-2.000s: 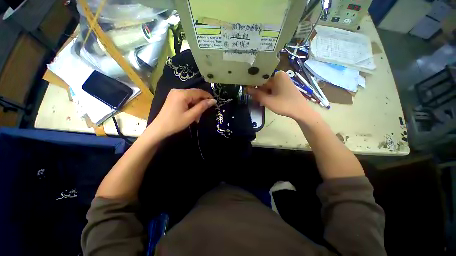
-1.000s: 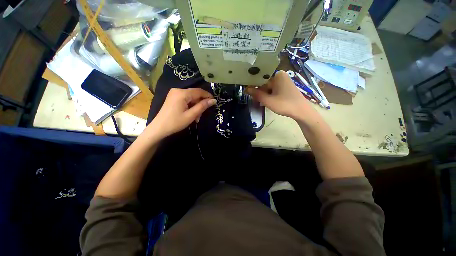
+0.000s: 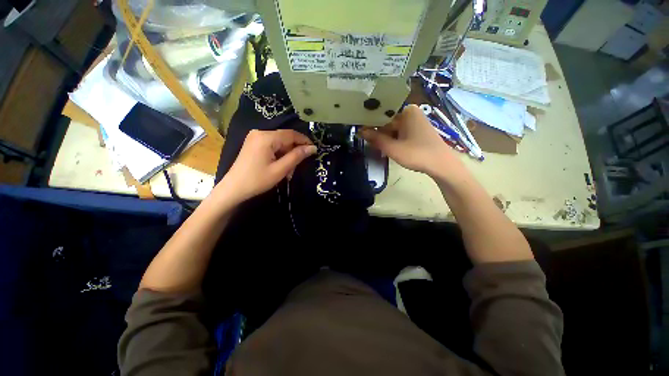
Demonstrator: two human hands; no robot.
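Note:
A black garment piece [image 3: 334,172] with pale scroll embroidery lies on the machine bed and hangs into my lap. The cream-green sewing machine head [image 3: 348,81] stands over it. My left hand [image 3: 275,158] is left of the needle area, thumb and forefinger pinched together at the embroidery; whether it pinches thread or cloth is too small to tell. My right hand [image 3: 403,139] is right of the presser foot [image 3: 353,138], fingertips closed close beside it; what they touch is hidden. A pale thread [image 3: 292,209] hangs over the cloth below my left hand.
A smartphone [image 3: 155,131] lies on papers at left, by a wooden bar [image 3: 172,73] and plastic-wrapped cones. Pens [image 3: 458,128] and papers [image 3: 502,72] lie at right. A blue bin [image 3: 88,213] at lower left holds dark embroidered cloth. A control box [image 3: 506,20] stands at back right.

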